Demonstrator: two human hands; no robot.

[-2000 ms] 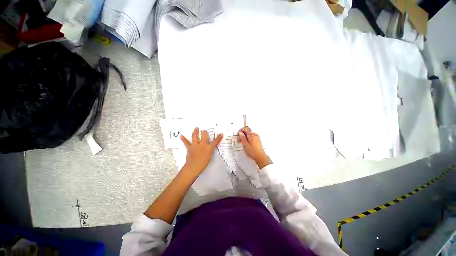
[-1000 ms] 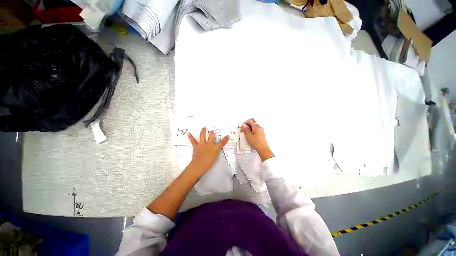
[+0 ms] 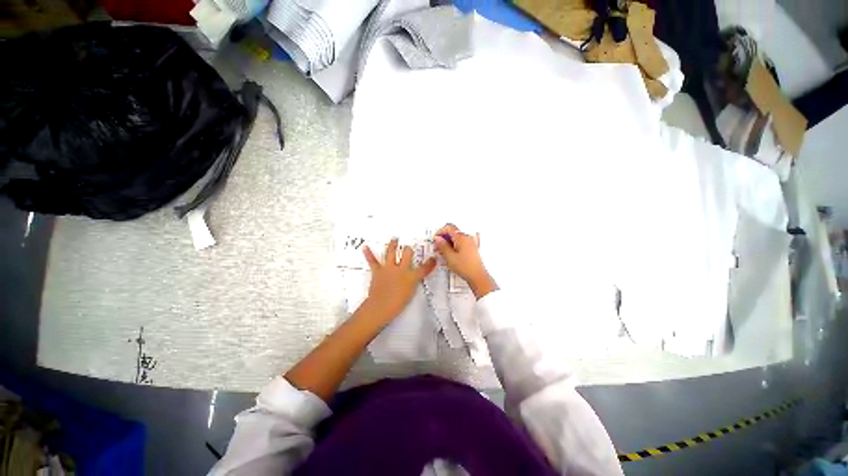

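Note:
Large white cut panels (image 3: 521, 149) lie layered in front of me. A white marking template (image 3: 354, 258) with dark marks lies at their near left edge. My left hand (image 3: 397, 278) presses flat on it with fingers spread. My right hand (image 3: 461, 256) is just to its right, fingertips pinched around a small dark tool (image 3: 447, 239), perhaps a pen. The tool's tip is too small to make out. Narrow panel ends (image 3: 409, 333) hang toward me below my hands.
A black plastic bag (image 3: 112, 121) with a white tag (image 3: 200, 229) lies left on the speckled table (image 3: 186, 307). Rolled striped-edge panels (image 3: 311, 37) and tan cut pieces (image 3: 609, 46) lie at the back. Yellow-black tape (image 3: 716, 430) marks the floor at right.
The view has shifted, so bag and panels sit further right and the bag higher. My left hand stays flat on the template. My right hand has moved slightly closer to my left, still pinching.

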